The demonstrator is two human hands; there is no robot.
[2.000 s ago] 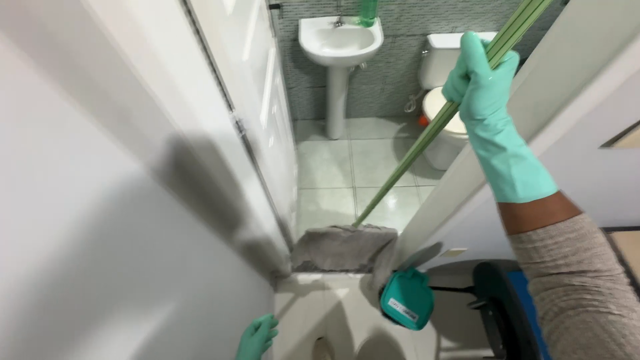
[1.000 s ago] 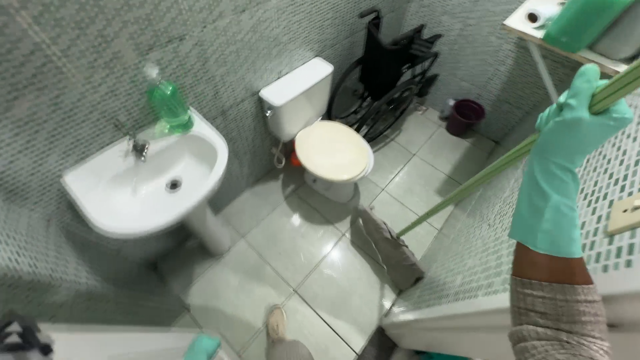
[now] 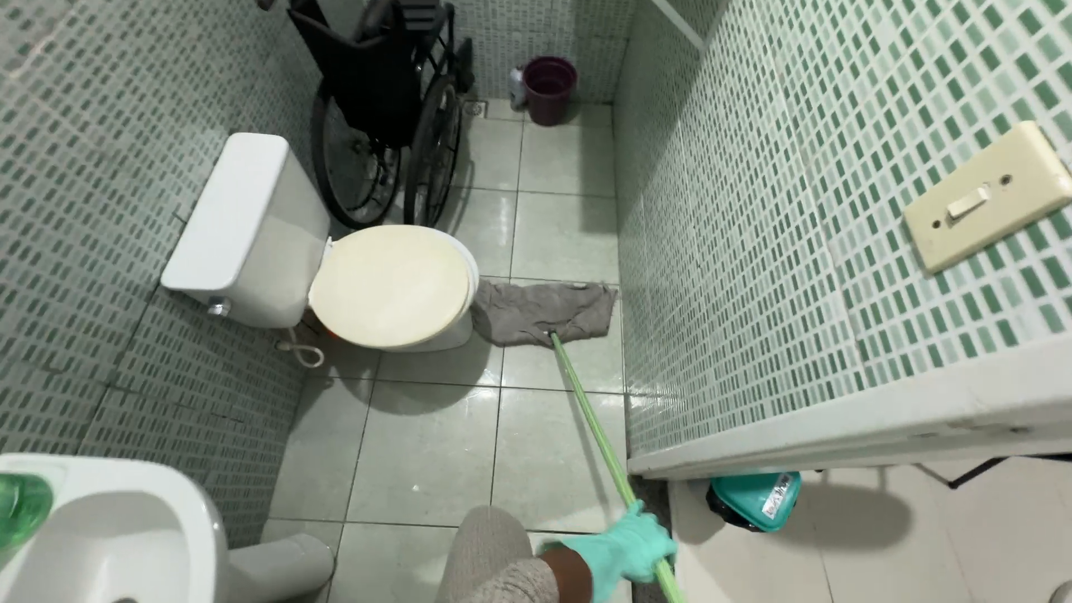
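Observation:
My right hand point(image 3: 634, 548), in a mint-green rubber glove, is closed around a green pole point(image 3: 593, 423) low in the view. The pole slants up and left to a grey cloth point(image 3: 548, 312) spread on the tiled floor at its far end. The cloth lies between the base of the toilet point(image 3: 392, 286), whose cream lid is down, and the patterned wall on the right. A bit of mint-green glove shows behind my right forearm, but it is too hidden to tell whose hand part it is; my left hand is otherwise out of sight.
A folded wheelchair point(image 3: 389, 92) stands beyond the toilet, with a dark purple bucket point(image 3: 548, 88) near the back wall. The washbasin point(image 3: 142, 519) juts in at lower left. A wall edge point(image 3: 837, 419) and teal bin point(image 3: 758, 500) are at right.
The cloth has moved from the doorway floor into the bathroom, beside the toilet. My right hand has come down from high at the right to the bottom of the view, still gripping the pole.

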